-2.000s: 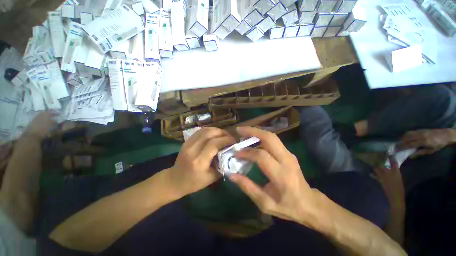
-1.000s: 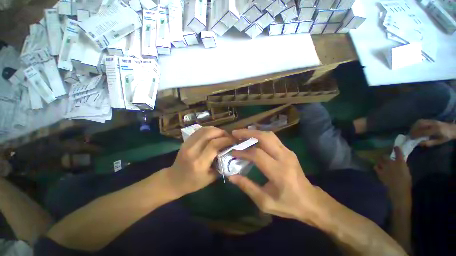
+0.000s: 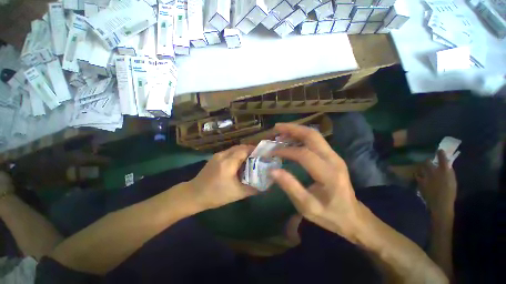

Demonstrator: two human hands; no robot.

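My left hand [image 3: 224, 175] holds a small white folding carton [image 3: 252, 171] by its sides, its open end facing right toward my other hand. A white flap stands up at that end. My right hand [image 3: 310, 175] has its thumb and fingers curved around a shiny, clear-looking small product [image 3: 269, 170] at the carton's open end. The product is blurred, and I cannot tell how far it is inside.
White cartons [image 3: 161, 91] and leaflets [image 3: 97, 105] lie heaped on the table at left; cartons [image 3: 360, 15] line its far side. A brown divider tray [image 3: 310, 105] and a small parts tray [image 3: 191, 133] are below. Another person's hand [image 3: 438, 180] holds white paper at right.
The carton's end has tilted and its flap now stands up. My right hand's fingers have lifted and opened somewhat. The neighbour's hand at right has shifted with its paper.
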